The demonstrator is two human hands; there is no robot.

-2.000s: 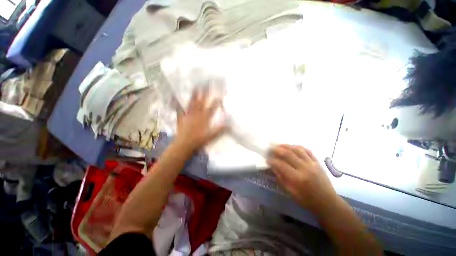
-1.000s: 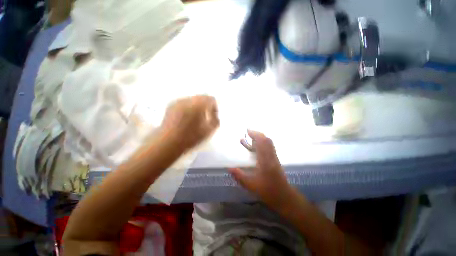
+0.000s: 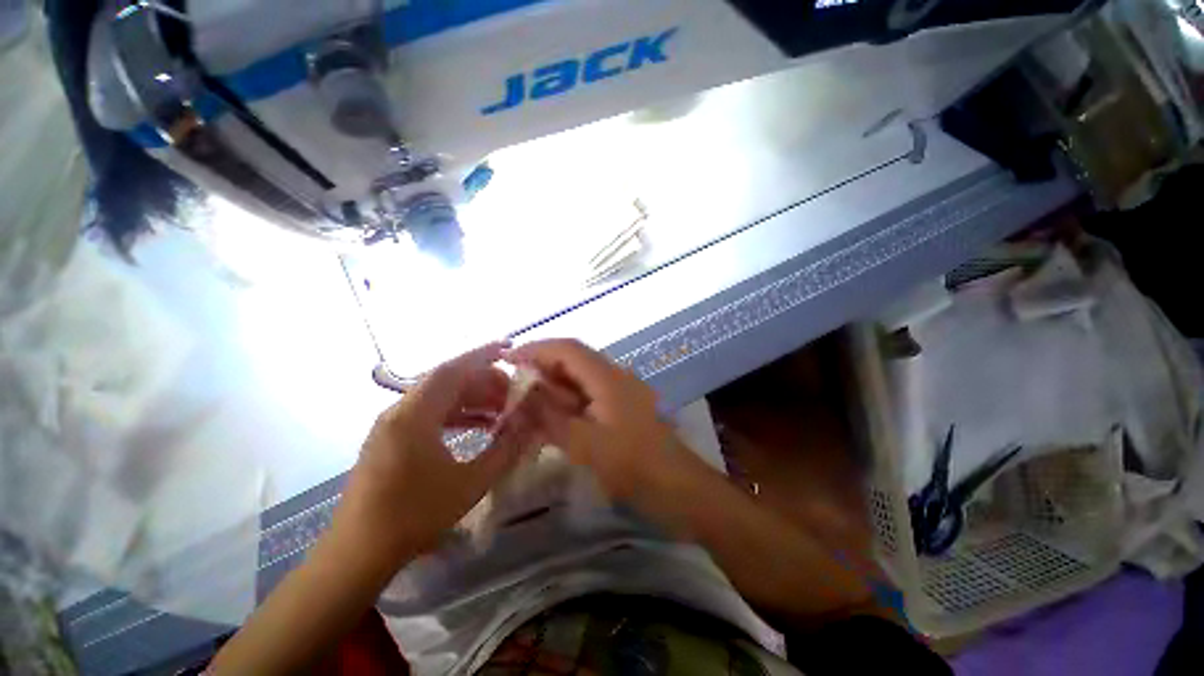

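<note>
My left hand (image 3: pixel 425 462) and my right hand (image 3: pixel 601 412) meet at the table's front edge, over my lap. Their fingertips pinch a small whitish piece (image 3: pixel 519 394), mostly hidden and blurred. The white sewing machine (image 3: pixel 581 73), with blue JACK lettering, stands beyond them. Its needle area is in glare, beside a dark grey cylinder (image 3: pixel 433 227). A few small cream pieces (image 3: pixel 618 251) lie on the bed to the right of it.
Pale cut cloth (image 3: pixel 119 436) covers the table's left. The grey-blue edge carries a ruler strip (image 3: pixel 739 317). At right, a cream perforated basket (image 3: pixel 1010 574) holds white cloth (image 3: pixel 1003 383) and dark blue snips (image 3: pixel 940 508). A dark tassel (image 3: pixel 132 198) hangs at the machine's left end.
The view has swung right to the machine and right basket. My hands, apart on and over the table before, have come together on a small piece at the front edge.
</note>
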